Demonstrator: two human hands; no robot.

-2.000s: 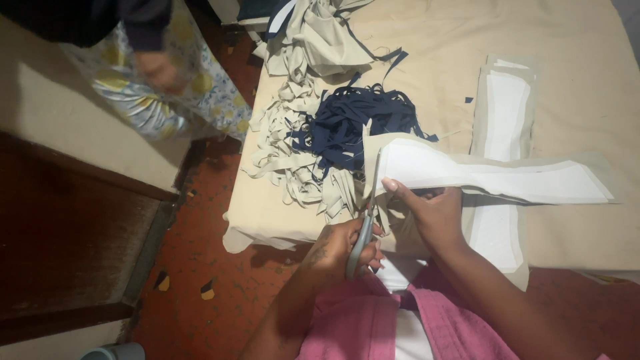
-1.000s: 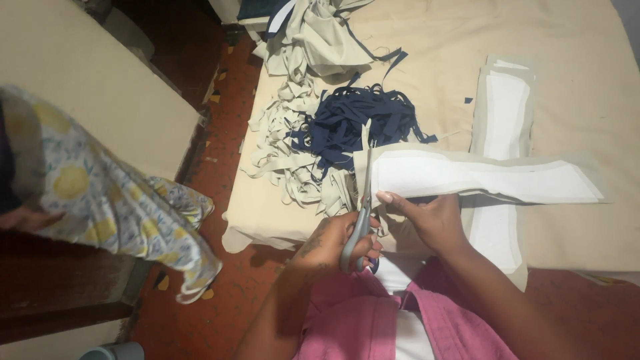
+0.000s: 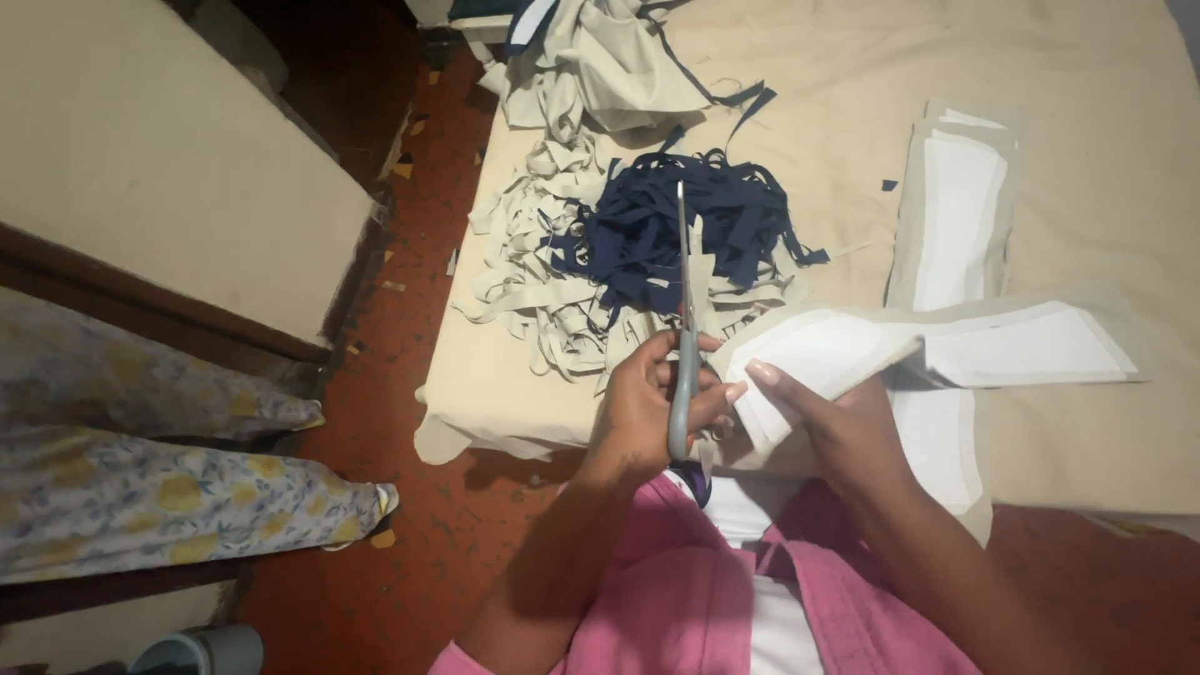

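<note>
My left hand (image 3: 642,403) holds a pair of grey-handled scissors (image 3: 687,375), blades pointing away from me and looking closed, over the pile of scraps. In my right hand (image 3: 848,422) is the near end of a beige fabric piece with a white backing (image 3: 1022,347), thumb on top; the piece is bent up in its middle. A narrow beige strip (image 3: 698,272) stands beside the blades. Under the held piece lies a stack of similar beige-edged white pieces (image 3: 956,206). Dark blue fabric strips (image 3: 703,211) are heaped on beige strips (image 3: 534,281).
The work lies on a cloth-covered table (image 3: 797,66). Crumpled beige fabric (image 3: 609,66) is at its far left corner. At the left, a person's legs in patterned trousers (image 3: 187,497) stand on the red floor (image 3: 422,553). A grey bin (image 3: 211,649) is at the lower left.
The held piece has turned and bent up in its middle, and the scissors have closed from their open position. The other person's legs have changed position at the left.
</note>
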